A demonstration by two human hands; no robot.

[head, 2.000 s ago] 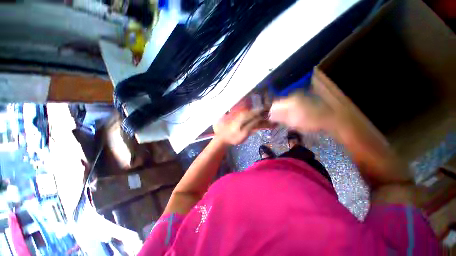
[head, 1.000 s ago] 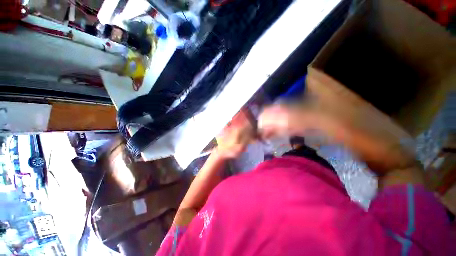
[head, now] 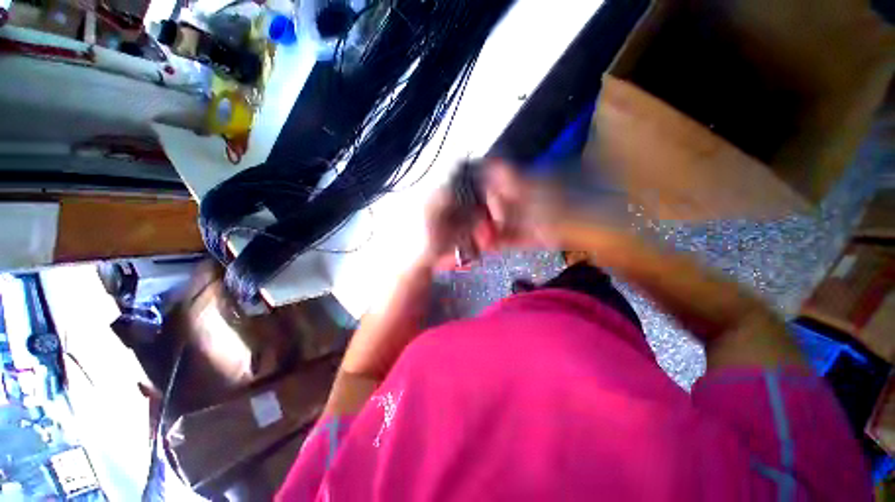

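My left hand [head: 447,230] and my right hand [head: 515,208] are close together over the table's front edge, both blurred. A small dark cable bundle [head: 470,192] shows between them, held at the fingers of both hands. Its ends and any tie are too blurred to tell. The cable pile [head: 378,127], a thick mass of thin black strands, lies along the white table [head: 535,71], looped over at its left end. A few loose strands stick out over the table top.
An open carton [head: 677,147] stands at the right. Wrapped parcels [head: 231,422] lie at the lower left. A yellow tape roll [head: 231,115] and a blue cap [head: 282,29] are at the table's back left. More cartons [head: 854,294] are at the far right.
The view has shifted, so the table and carton sit further left. My hands have come closer together and a dark bundle now shows between them.
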